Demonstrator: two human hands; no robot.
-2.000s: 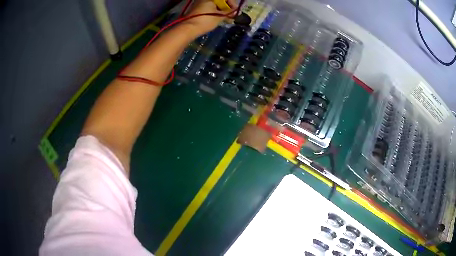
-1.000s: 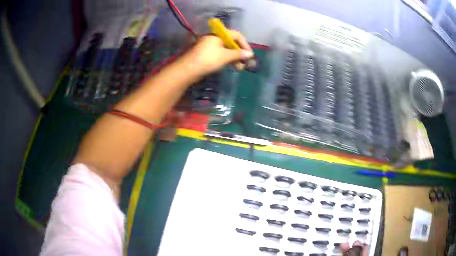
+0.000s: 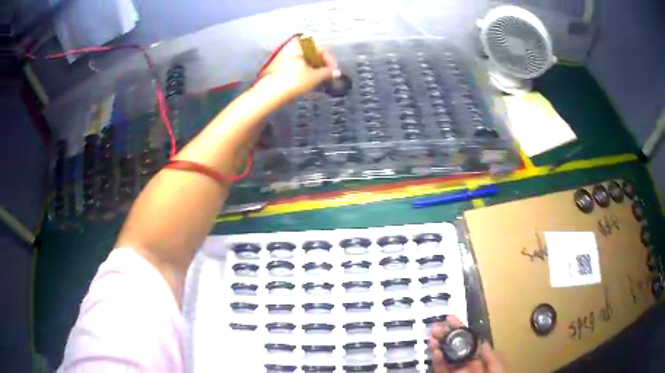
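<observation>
My left hand [image 3: 302, 69] reaches over the clear blister tray [image 3: 408, 102] at the back. It holds the yellow tool [image 3: 311, 52], and a dark round component [image 3: 337, 84] is at its fingertips; whether the tool touches it is hard to tell. My right hand [image 3: 467, 357], cut off by the bottom edge, holds a black-and-silver round component [image 3: 459, 344] with its ringed face up, at the right edge of the white tray [image 3: 208, 291]. Rows of discs stand on edge in this tray. A red cord [image 3: 191, 167] loops around my left forearm.
A brown cardboard sheet [image 3: 503, 262] at right has a QR label [image 3: 574, 259], handwriting, one loose disc [image 3: 543, 319] and more discs along its far and right edges. A blue pen [image 3: 456, 197] lies behind the white tray. A white fan [image 3: 516, 44] and paper [image 3: 539, 125] stand at back right.
The view has swung right. My left hand has moved right, from the left clear trays to the right one, with tool and disc. My right hand has come into view with a disc.
</observation>
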